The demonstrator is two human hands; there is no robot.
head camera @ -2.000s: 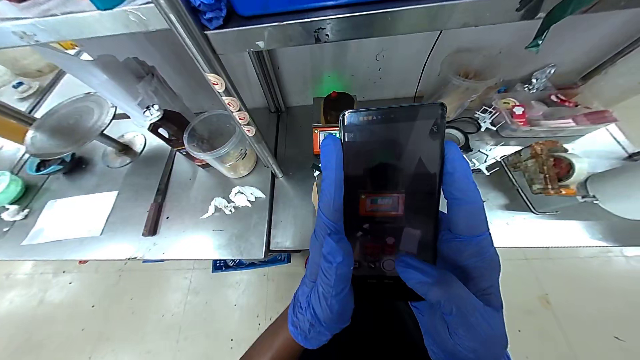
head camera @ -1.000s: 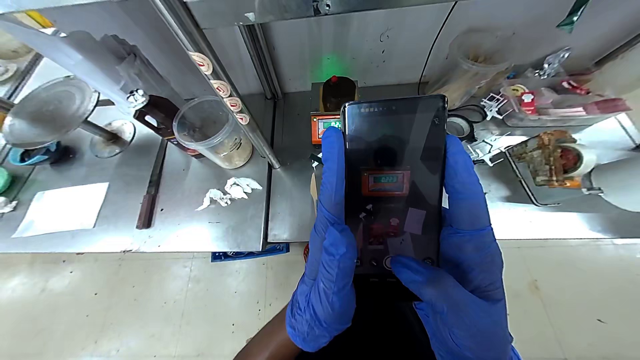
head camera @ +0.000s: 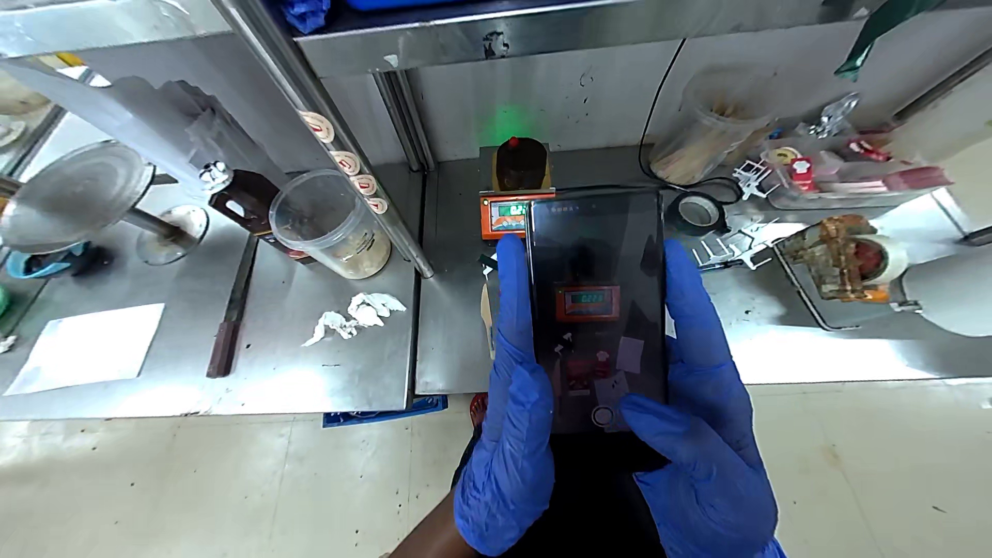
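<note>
A black smartphone [head camera: 601, 256] is upright between my two blue-gloved hands, its screen showing the camera view of an orange-framed digital display. My left hand [head camera: 511, 418] grips its left edge. My right hand [head camera: 697, 418] holds the right edge, with the thumb over the lower screen near a round button. Behind the phone stands an orange digital scale [head camera: 496, 215] with a lit green display, partly hidden by the phone. A dark object with a red tip [head camera: 521, 163] is on top of it, and green light falls on the wall behind.
Left on the steel table [head camera: 294, 380] are a clear plastic tub [head camera: 329, 225], a brown bottle [head camera: 248, 201], a brown-handled knife [head camera: 227, 341], crumpled tissue [head camera: 356, 314] and white paper [head camera: 89, 347]. Right are black tape [head camera: 697, 212], a tape dispenser [head camera: 845, 260] and a plastic tray [head camera: 852, 186]. A steel shelf [head camera: 581, 35] hangs above.
Both hands keep hold of the phone. The right thumb has moved slightly off the round on-screen button, which now shows beside it.
</note>
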